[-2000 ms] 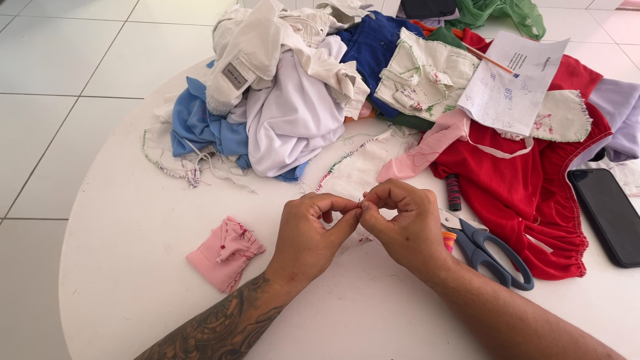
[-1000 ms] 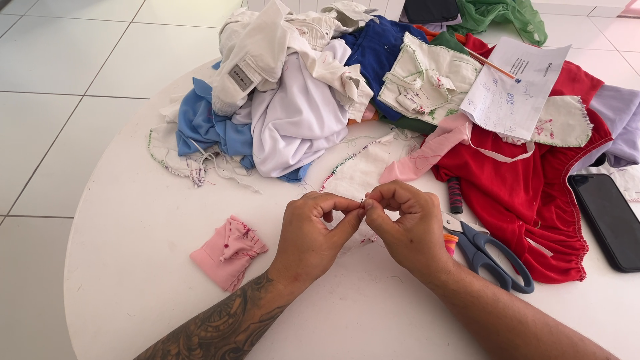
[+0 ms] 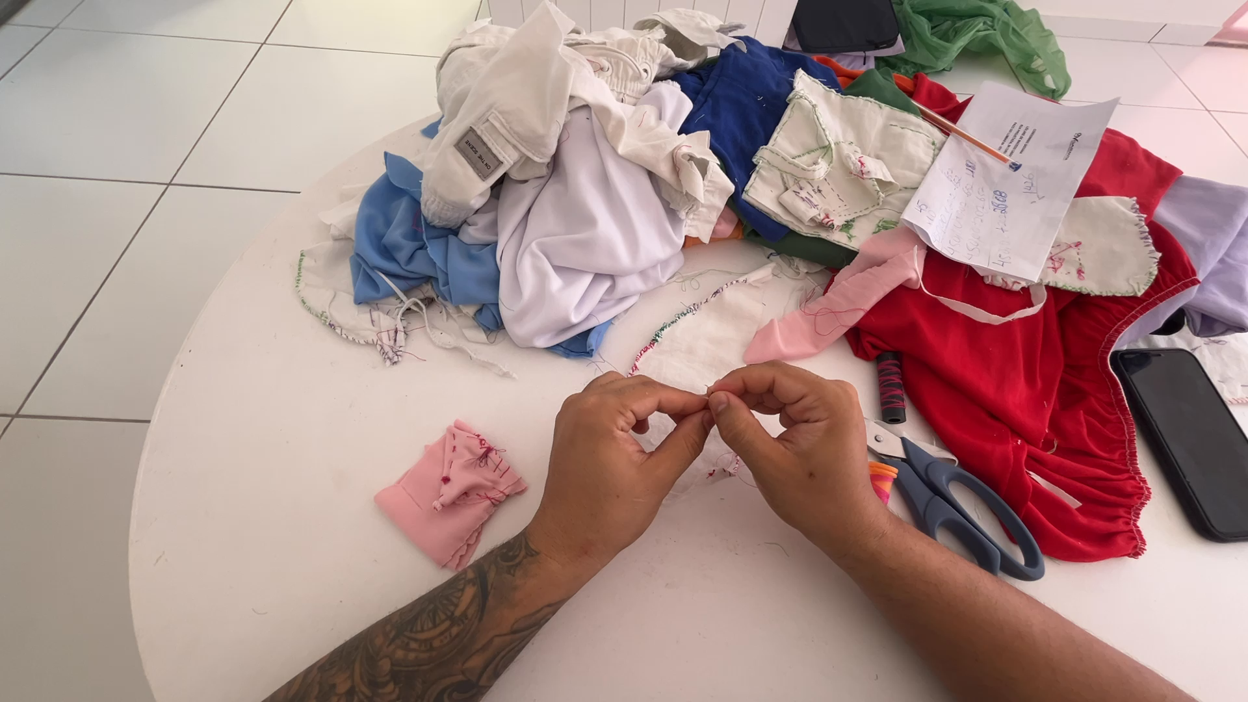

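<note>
My left hand (image 3: 619, 468) and my right hand (image 3: 804, 453) meet fingertip to fingertip over the white round table, thumbs and index fingers pinched together. Something tiny sits between the tips, too small to name. Beneath and behind the hands lies a white cloth with coloured edge stitching (image 3: 697, 331). A folded pink cloth with dark red stitches (image 3: 453, 492) rests left of my left hand. Close to my right hand are scissors with dark blue handles (image 3: 960, 507), a dark spool wound with red thread (image 3: 890, 387) and an orange item (image 3: 881, 480), partly hidden.
Behind the hands is a heap of white, light blue and dark blue garments (image 3: 585, 224). Red fabric (image 3: 1033, 419) spreads at the right, with a paper sheet (image 3: 1009, 185) bearing writing and an orange pencil (image 3: 965, 136) on the pile. A black phone (image 3: 1185, 439) lies at the right edge.
</note>
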